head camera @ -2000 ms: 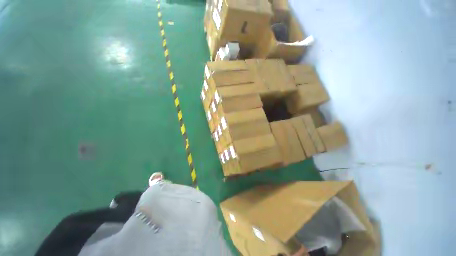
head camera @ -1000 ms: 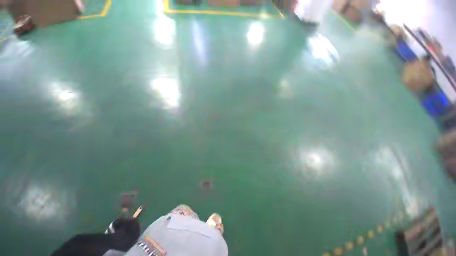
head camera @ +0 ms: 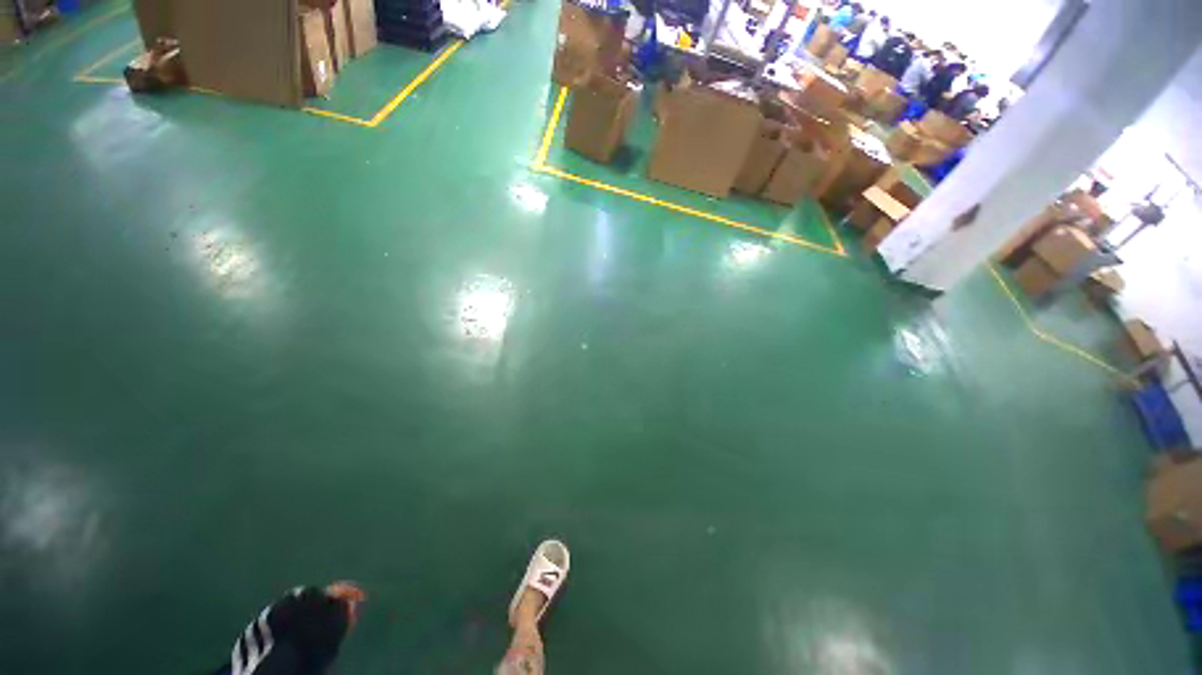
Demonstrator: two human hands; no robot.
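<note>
My left hand (head camera: pixel 345 595) is small and partly seen at the bottom left, at the end of a black sleeve with white stripes. Its fingers are too small and blurred to tell whether they are open or hold anything. My right hand is not in view. Nearest in front of me lies the shiny green floor (head camera: pixel 593 435). My foot in a white sandal (head camera: pixel 544 572) shows at the bottom centre.
Brown cartons (head camera: pixel 705 139) stand behind a yellow floor line ahead. A large carton (head camera: pixel 237 50) and stacked black trays (head camera: pixel 410 23) stand at the upper left. A white pillar (head camera: pixel 1008 165) rises at the upper right. Seated people (head camera: pixel 943 82) show far back.
The view has swung from the stacked cartons by the wall to the open floor, then risen towards the hall. The grey garment and the right hand by a carton have left view.
</note>
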